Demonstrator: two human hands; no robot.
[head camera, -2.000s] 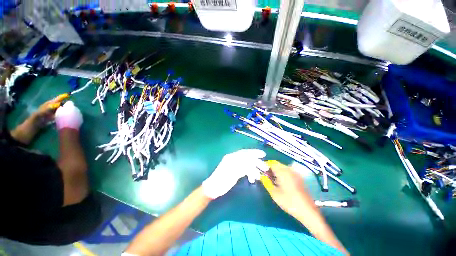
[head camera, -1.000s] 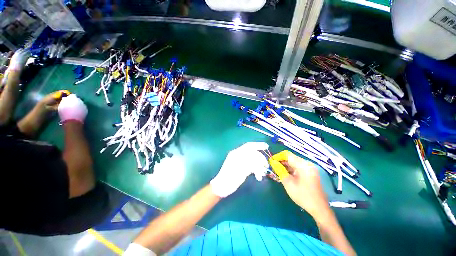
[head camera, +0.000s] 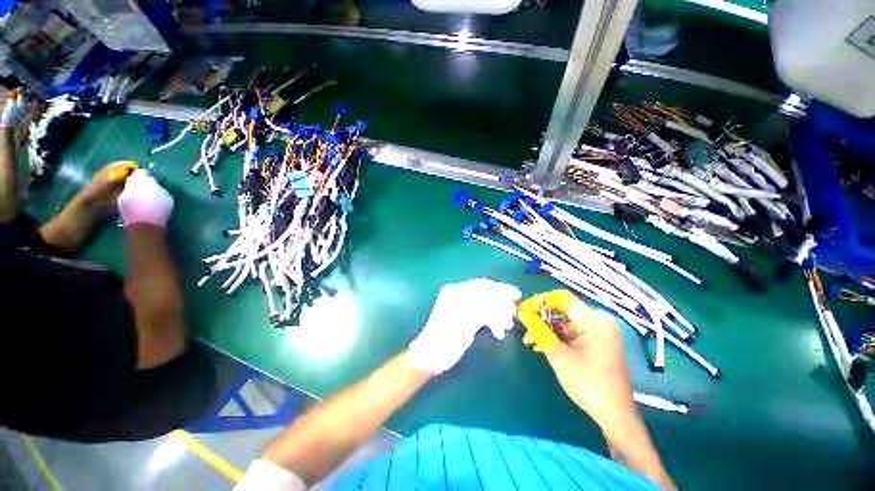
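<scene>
My left hand (head camera: 462, 321), in a white glove, has its fingertips together close to my right fingertips; what it pinches is too small to tell. My right hand (head camera: 579, 338), bare with yellow on the thumb and finger, is closed on thin reddish-brown leads (head camera: 561, 323). Most of that piece is hidden by the fingers. A short white sleeved length (head camera: 662, 402) lies on the bench beside my right wrist. The near harness pile (head camera: 585, 273), white with blue ends, lies fanned out just beyond my hands.
The left harness pile (head camera: 288, 216) lies between me and a neighbour, whose gloved hand (head camera: 146, 199) is at the left. The right rear harness pile (head camera: 686, 182) lies behind an upright post (head camera: 587, 96). A blue parts bin (head camera: 839, 192) and white container (head camera: 835, 58) are at the right.
The view has shifted, so the bench things sit differently in the picture. My hands remain close together. The leads now show within my right fingers, and the short length's dark end no longer shows.
</scene>
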